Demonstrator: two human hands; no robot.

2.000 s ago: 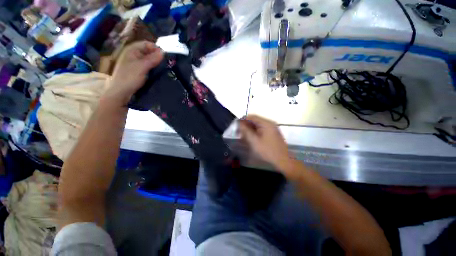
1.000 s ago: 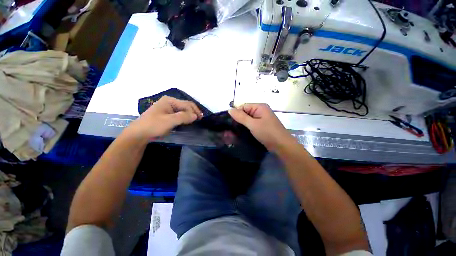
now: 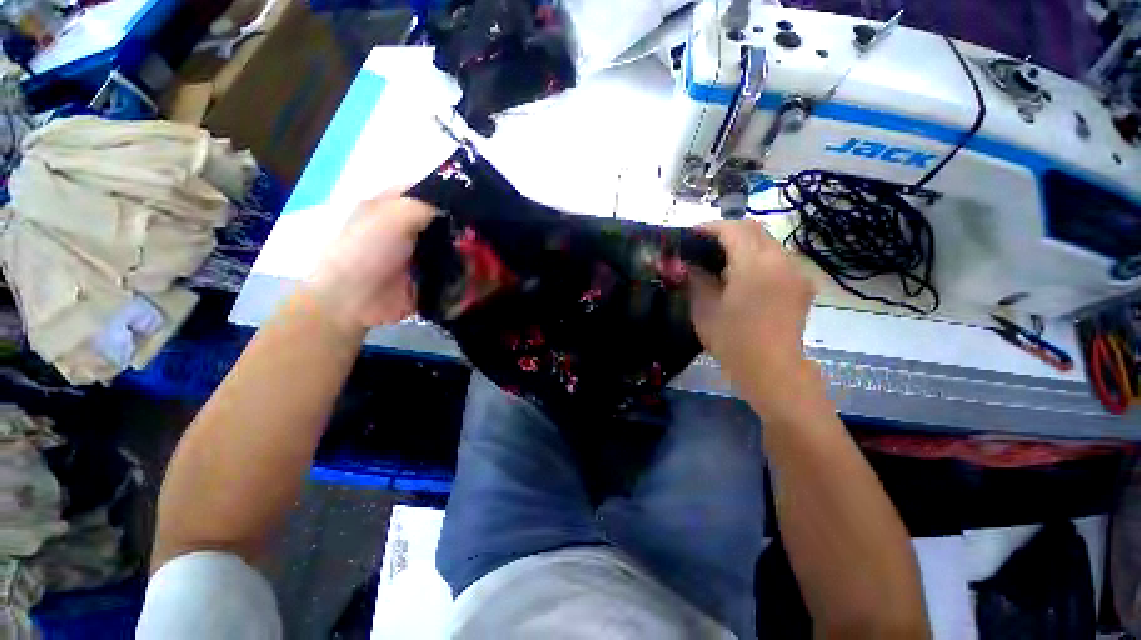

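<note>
A black floral garment piece (image 3: 576,300) with red flowers is spread between my two hands over the front edge of the table, its lower part hanging above my lap. My left hand (image 3: 382,263) grips its left side. My right hand (image 3: 757,300) grips its upper right corner. A corner of the cloth sticks up beyond my left hand. Both hands are slightly blurred. The white sewing machine (image 3: 863,150) with a blue stripe stands behind and right of my right hand. No cloth shows under its needle area.
A tangled black cord (image 3: 863,238) lies under the machine arm. Snips (image 3: 1036,343) and orange-handled scissors (image 3: 1106,363) lie at the right. A black floral bundle (image 3: 501,56) lies at the back of the table (image 3: 375,163). Cream cloth (image 3: 106,238) is piled at the left.
The hands have moved apart from close together, and the piece between them has opened out wide. The right hand has shifted right and slightly up. The camera view has shifted slightly.
</note>
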